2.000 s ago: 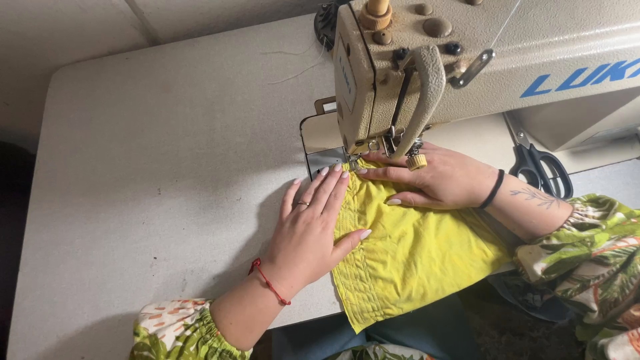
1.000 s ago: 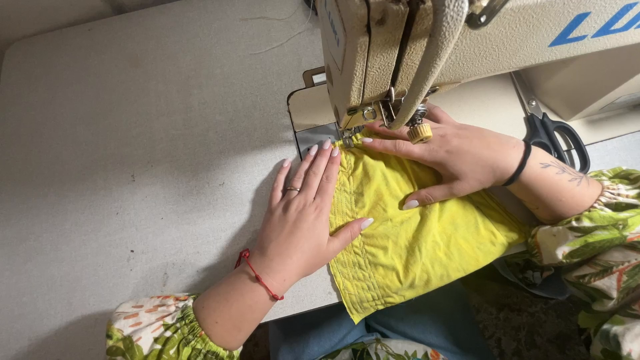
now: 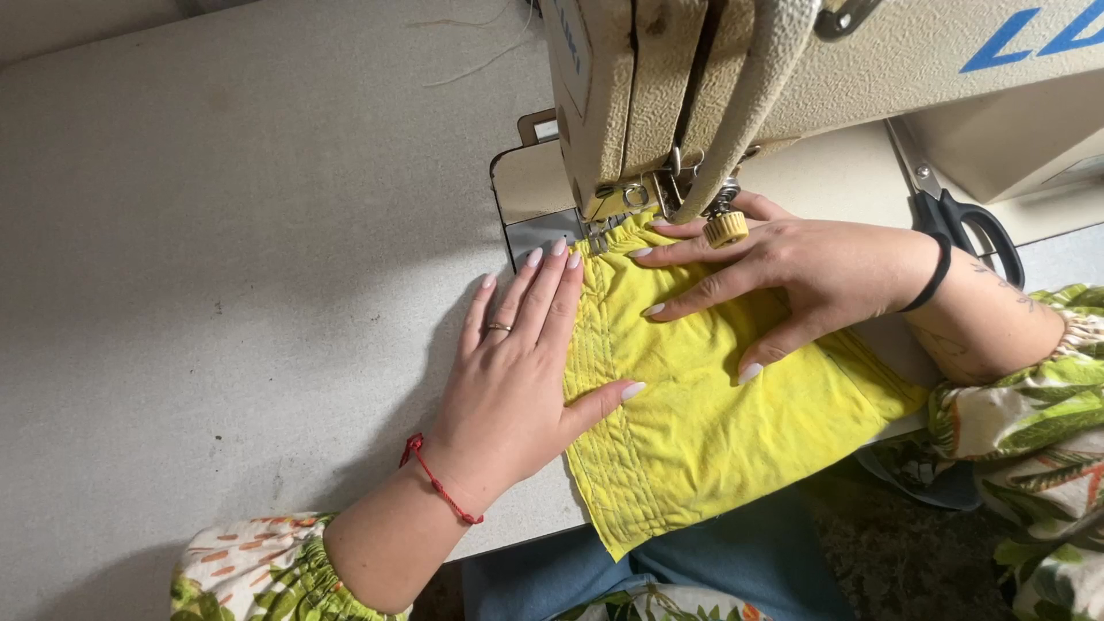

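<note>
A piece of yellow fabric (image 3: 716, 431) with several rows of stitching along its left edge lies under the presser foot (image 3: 597, 239) of a sewing machine (image 3: 862, 69). My left hand (image 3: 517, 371) is flat, its fingertips and thumb on the stitched edge and the rest partly on the table. On top of the cloth, just right of the foot, rests my right hand (image 3: 793, 267) with its fingers spread. A ridged yellow knob (image 3: 725, 228) hangs over its fingers. The needle cannot be made out.
Black-handled scissors (image 3: 940, 207) lie on the machine bed behind my right wrist. Loose threads (image 3: 483, 60) are on the pale table (image 3: 216, 259) at the top. The cloth hangs over the table's front edge above my legs in jeans (image 3: 733, 552).
The view has come nearer to the machine. My right hand's fingers have spread wider on the yellow fabric. My left hand stays beside the presser foot, on the stitched edge.
</note>
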